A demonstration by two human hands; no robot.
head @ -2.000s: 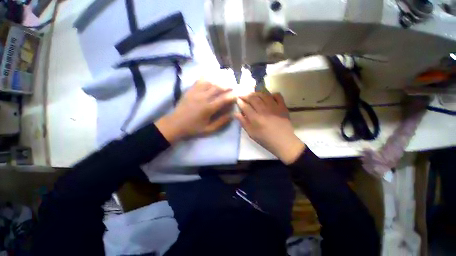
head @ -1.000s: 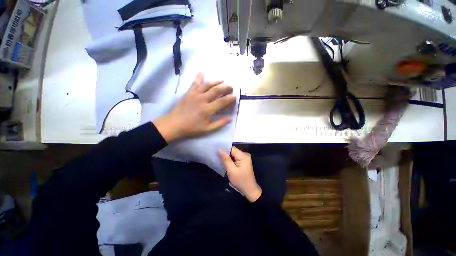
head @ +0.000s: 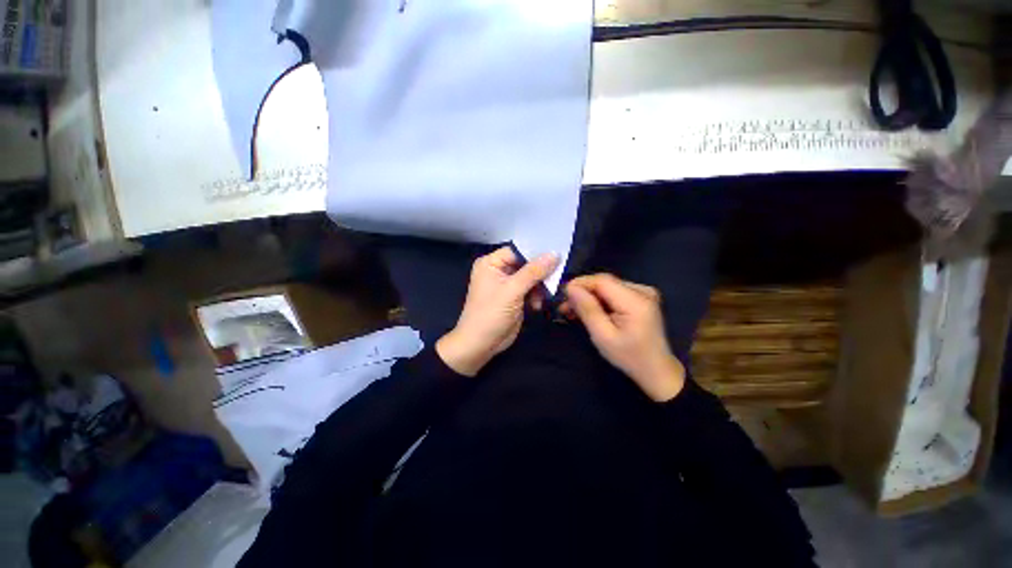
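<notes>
A pale grey-blue garment panel [head: 455, 122] lies over the table and hangs past its front edge towards my lap. My left hand [head: 496, 303] pinches its lower corner between thumb and fingers, where a dark edge of the cloth shows. My right hand [head: 624, 322] is just right of that corner, thumb and fingertips together at a small dark bit of the corner. Whether that bit is cloth or thread is too small to tell. The machine head and needle are out of the picture.
Black shears [head: 912, 72] lie at the table's upper right. A pinkish fringed cloth [head: 957, 183] hangs at the right table edge. The white table [head: 732, 105] has a printed ruler along its front. Below are pale panels [head: 300, 394] at left and a cardboard box [head: 871, 366] at right.
The view has tipped down towards my lap. The panel has come forward over the edge. My left hand has left its flat rest on the panel and now grips the corner beside my right hand.
</notes>
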